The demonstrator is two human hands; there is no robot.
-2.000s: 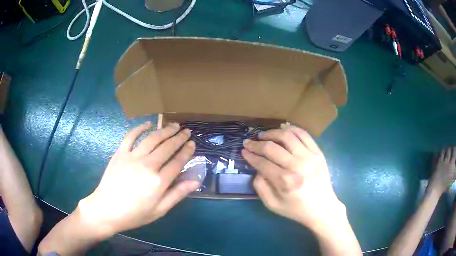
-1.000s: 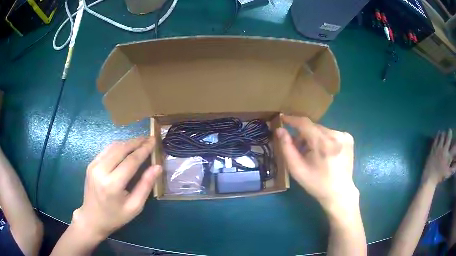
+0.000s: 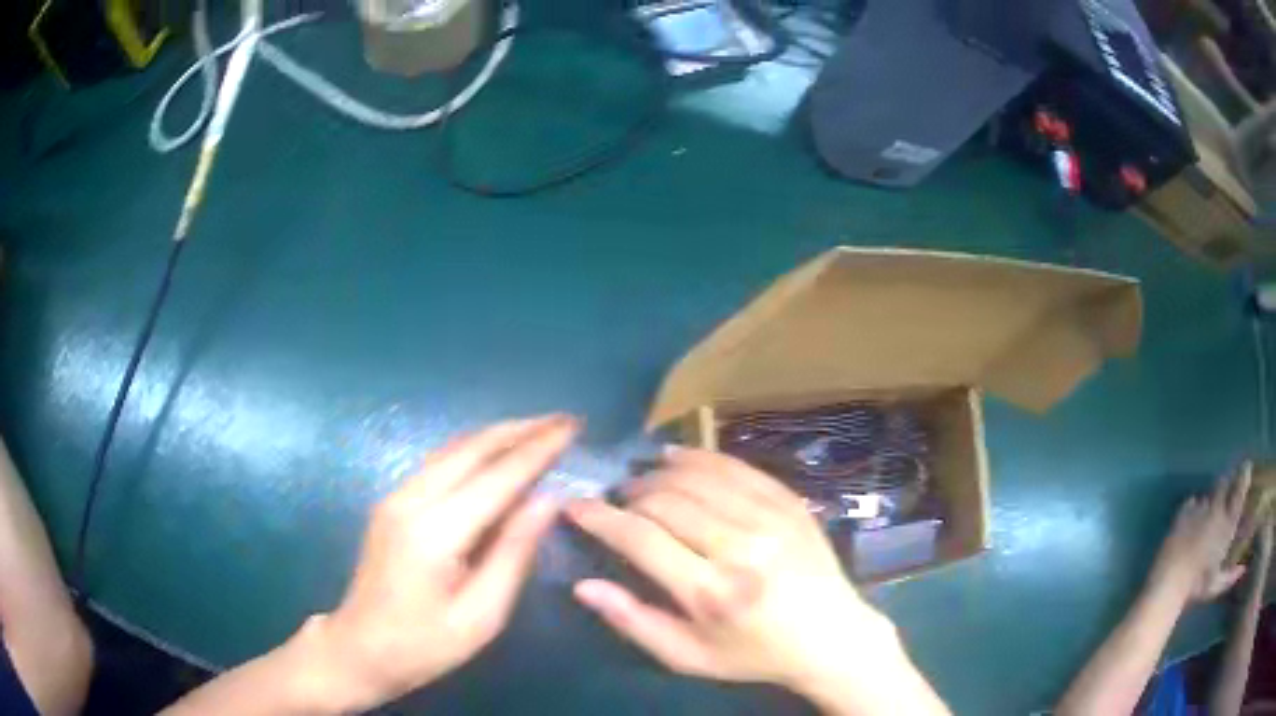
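The open brown cardboard mailer box [image 3: 987,483] stands right of centre, slightly turned, with its lid [image 3: 910,315] raised at the back. Black coiled cable [image 3: 840,448] lies across its back half, and a dark power adapter [image 3: 896,541] sits front right. The box's front left is hidden behind my right hand [image 3: 735,567], which is in front of and left of the box, fingers pointing left. My left hand [image 3: 455,553] is left of it, fingers extended towards it. A blurred, shiny greyish patch shows between the fingertips; I cannot tell whether it is a held item or glare.
A yellow-and-black cable [image 3: 140,336] runs down the left. At the back are a white cord [image 3: 364,112], a brown round item [image 3: 420,38], a device with a pale screen [image 3: 696,28], a grey bin [image 3: 896,105] and black equipment [image 3: 1119,119]. Another person's hand [image 3: 1203,546] is at right.
The box has moved right and turned slightly. My hands have left its sides and come close together at the bench's front middle. A thin black cord now shows at the back.
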